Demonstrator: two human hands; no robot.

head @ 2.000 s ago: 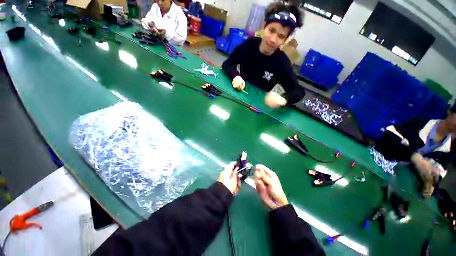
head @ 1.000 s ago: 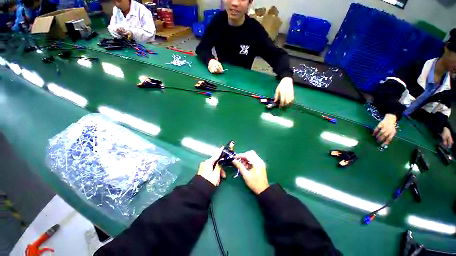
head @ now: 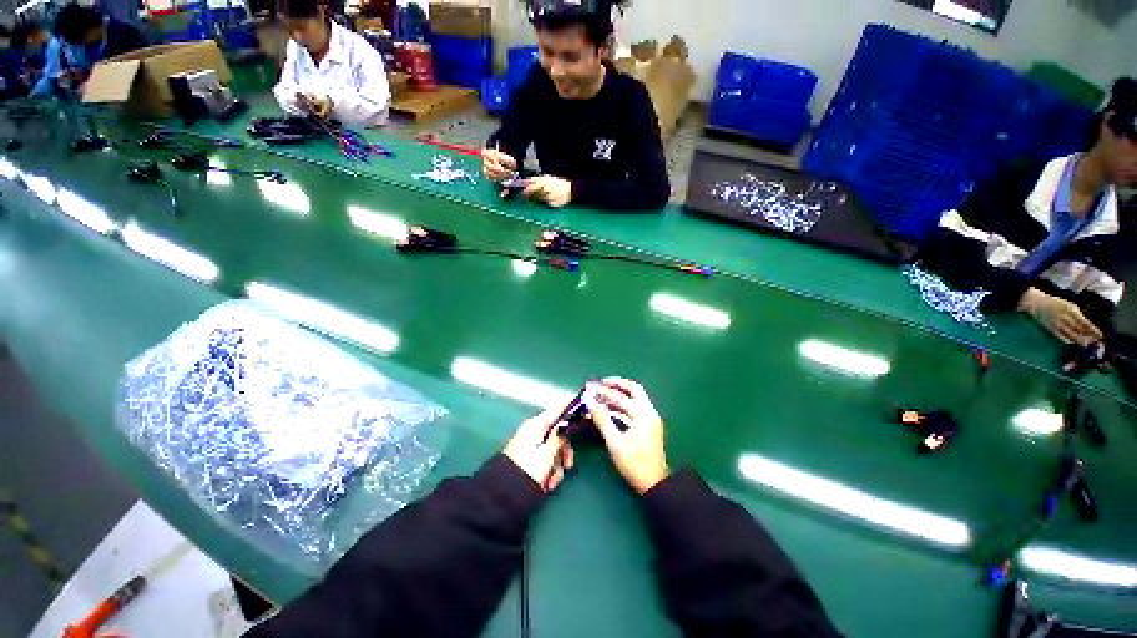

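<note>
My left hand (head: 539, 451) and my right hand (head: 631, 434) meet in front of me over the green bench. Between them they hold a black clamp (head: 576, 416), mostly covered by my fingers. Its thin black cable (head: 524, 586) hangs down from the hands toward the lower edge. Whether a small metal part is in my fingers cannot be told. A large clear plastic bag (head: 281, 424) full of silver-white wire parts lies to the left of my hands.
Other clamps with leads lie across the bench, one pair (head: 929, 428) at right. Persons sit along the far side. A black tray (head: 698, 187) holds silver parts. An orange air gun (head: 106, 608) lies on the white side table (head: 137, 561), lower left.
My right hand has closed in over the clamp, which shows less. The person opposite has drawn the reaching arm back and holds a dark part. Clamps on the bench have shifted right.
</note>
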